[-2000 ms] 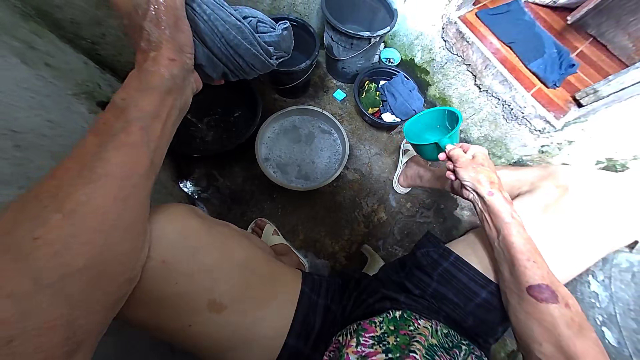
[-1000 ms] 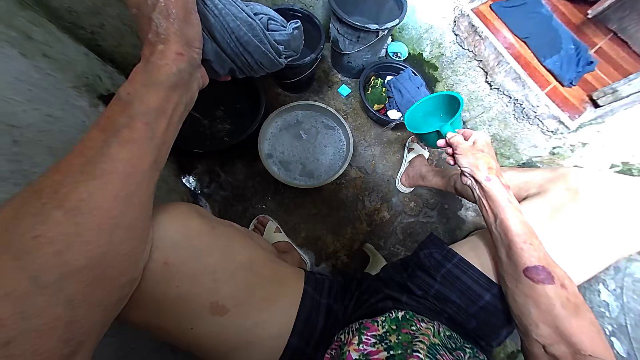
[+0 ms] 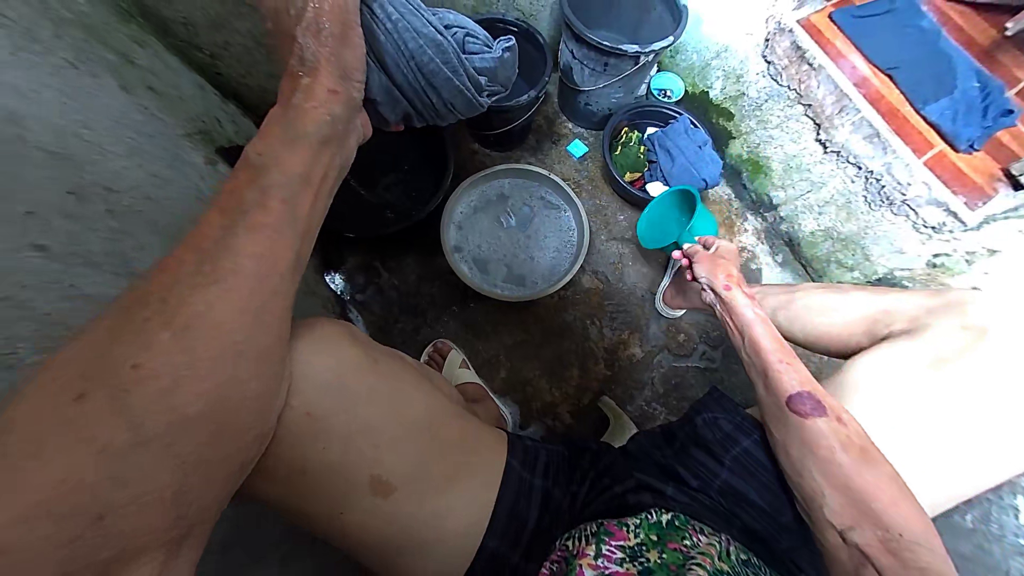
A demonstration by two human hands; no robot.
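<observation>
My right hand (image 3: 710, 262) grips the handle of a teal plastic dipper (image 3: 678, 218), tilted with its mouth to the left, beside a black basin (image 3: 616, 180) of blue and patterned cloths. At the top left my left hand (image 3: 320, 48) is mostly cut off by the frame and hidden behind its wrist; fingertips show under a bundled grey-blue cloth (image 3: 428, 64) that it holds. The cloth hangs over a dark basin (image 3: 392, 188). A round grey basin (image 3: 516, 232) of cloudy, sudsy water stands on the floor between my hands.
Behind stand a black bucket (image 3: 500, 128) and a larger dark bucket (image 3: 588, 84) with a wire handle. A small teal tub (image 3: 667, 86) and a teal square (image 3: 577, 149) lie nearby. A concrete wall (image 3: 88, 160) rises at left. Blue cloth (image 3: 920, 68) lies on red tiles at upper right.
My right hand and the teal dipper have shifted slightly; the dipper is now tilted further to the left. My left hand keeps the grey-blue cloth.
</observation>
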